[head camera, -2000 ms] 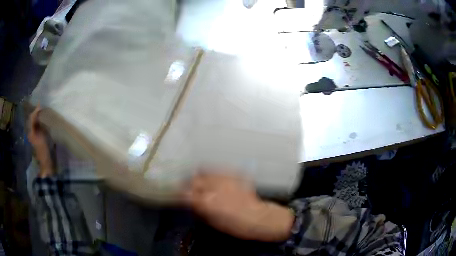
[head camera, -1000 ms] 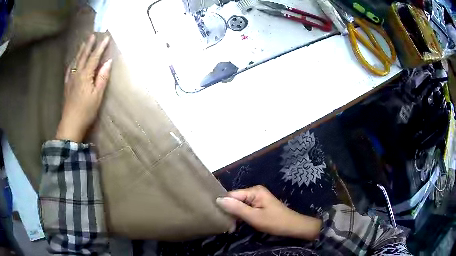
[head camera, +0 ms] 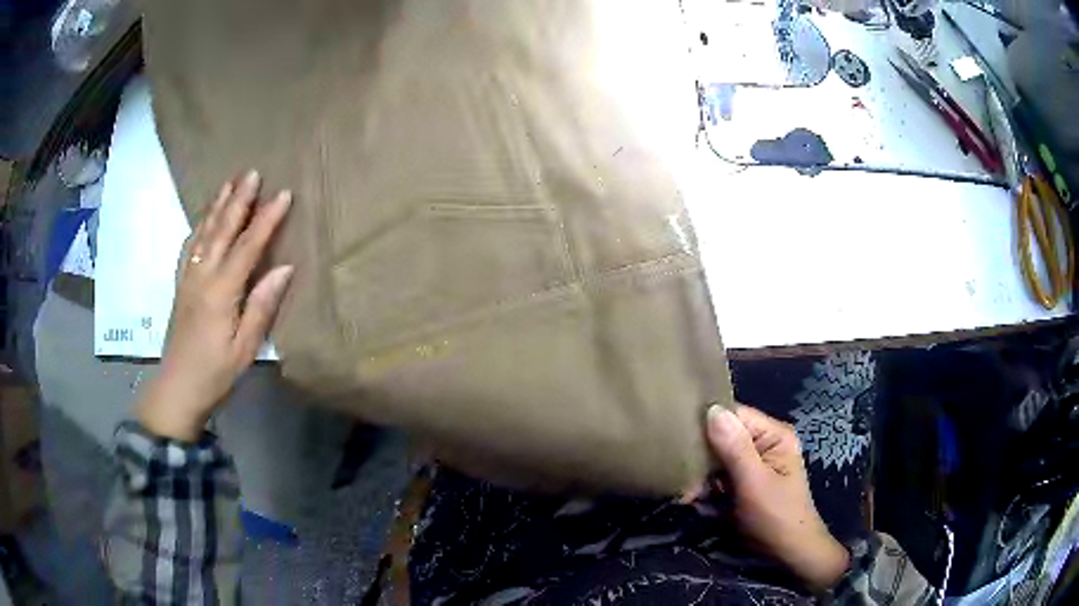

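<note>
A large khaki-brown garment panel (head camera: 473, 320) lies right side up over the white table and hangs past its front edge towards my lap. A stitched pocket (head camera: 450, 255) with a slanted top shows on it. My left hand (head camera: 231, 278) lies with spread fingers at the panel's left edge. My right hand (head camera: 763, 474) pinches the panel's lower right corner between thumb and fingers. Pale thread ends (head camera: 678, 225) show near the right edge, by a seam. The panel's upper part runs out of the picture.
The white table (head camera: 876, 272) shows at the right. On it lie red-handled snips (head camera: 964, 130), yellow-handled scissors (head camera: 1042, 243), a green-handled tool (head camera: 1047, 166) and a dark irregular lump (head camera: 793, 148). Part of the machine bed (head camera: 745, 113) shows at the top. Dark patterned cloth covers my lap.
The panel was turned from its pale side to its brown side, then shifted right and spread out flatter. My right hand has moved right with its corner. My left hand is now lower.
</note>
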